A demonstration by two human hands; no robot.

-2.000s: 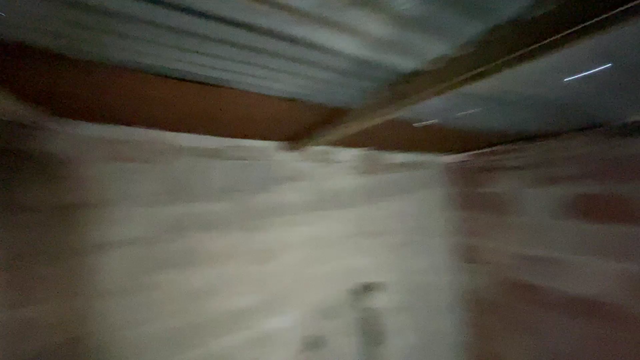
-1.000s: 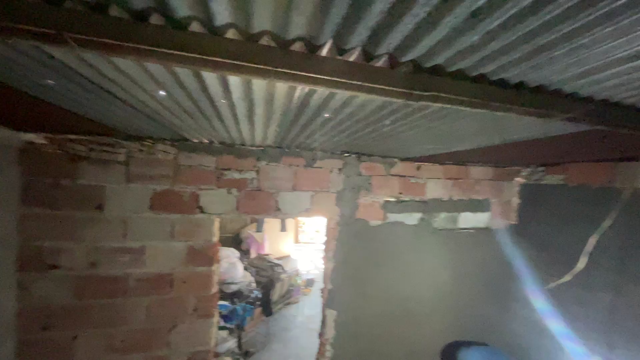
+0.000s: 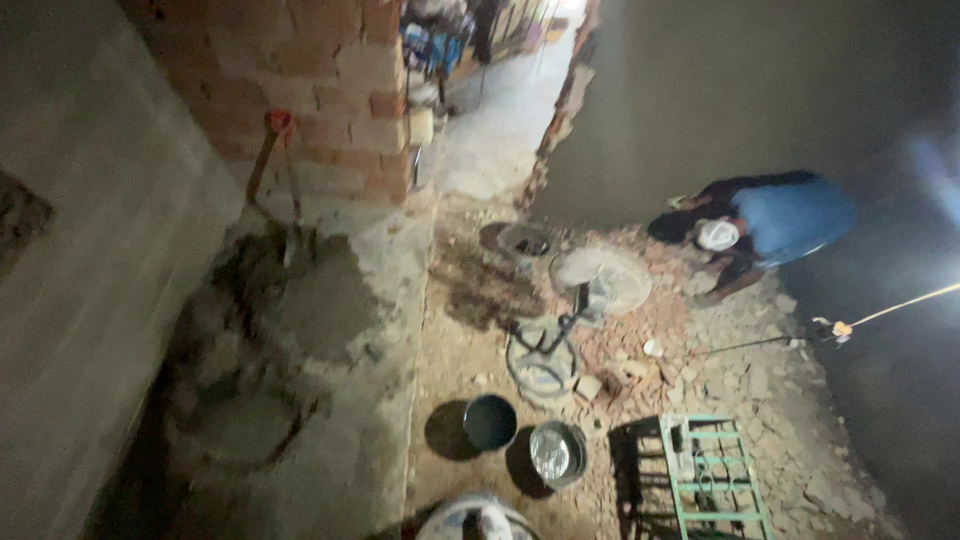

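Neither my left hand nor my right hand shows in the head view. Far below me, a shovel with a red handle grip (image 3: 280,122) stands with its blade in a pile of wet grey mortar (image 3: 322,292). A pedestal fan (image 3: 600,281) is on the rubble, close to a round bucket (image 3: 527,240). Nearer to me are a dark bucket (image 3: 490,423) and another bucket with a shiny surface inside (image 3: 556,453). At the bottom edge, a round light-coloured container (image 3: 476,517) is partly cut off.
A person in a blue shirt and white cap (image 3: 780,221) bends low beside the right wall. Broken rubble (image 3: 757,375) covers the floor around a green metal frame (image 3: 712,472). A cord (image 3: 900,304) crosses at right. Beyond the brick wall (image 3: 300,82) lies a doorway (image 3: 487,127).
The view has swung from the corrugated roof and upper walls down to the floor. The doorway, low in the frame a second ago, is now at the top.
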